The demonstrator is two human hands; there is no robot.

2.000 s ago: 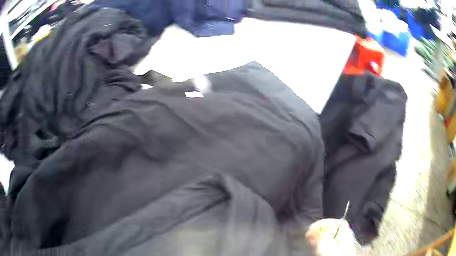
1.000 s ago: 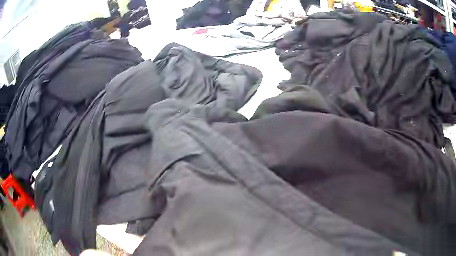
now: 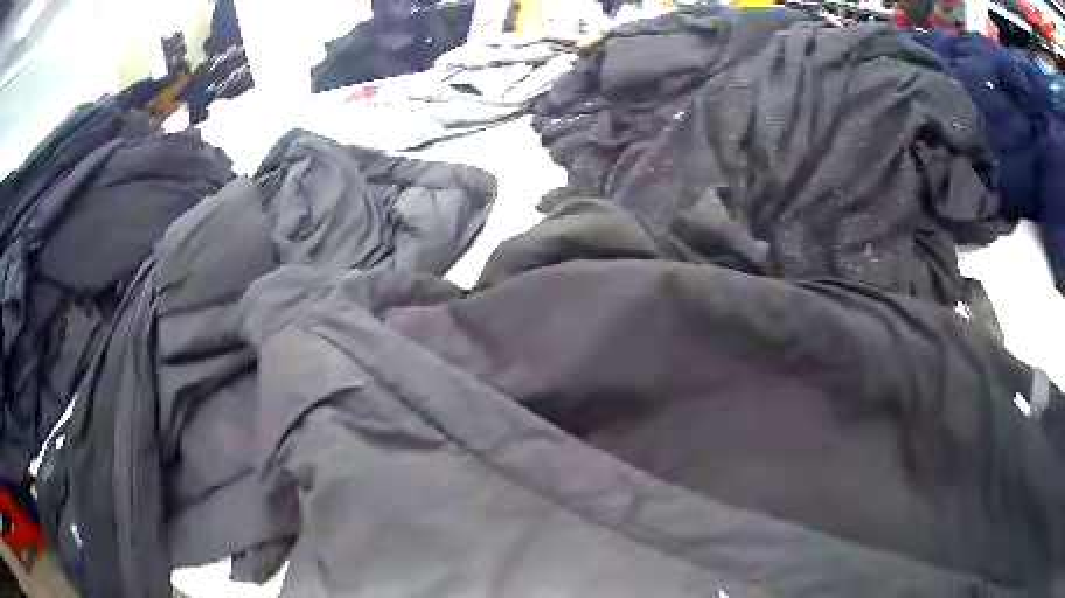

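A large plain dark garment (image 3: 724,386) lies spread across the near part of the table. A long straight stitched band (image 3: 491,438) runs over it from the centre left down to the lower right. A small white label (image 3: 1023,403) shows at its right side. A tiny pale spot shows at the bottom edge, too small to name. Neither of my hands is in the picture, and no snips show.
Dark padded coats (image 3: 210,386) heap at the left. A speckled black heap (image 3: 818,152) lies behind the work, navy garments (image 3: 993,105) at the far right and a light grey garment (image 3: 456,94) at the far side. A red stool (image 3: 18,526) shows at the lower left.
The view has swung left since two seconds ago, then slightly back right. The hand with a thin pointed tool at the lower right, and later a fingertip at the lower left, are out of view.
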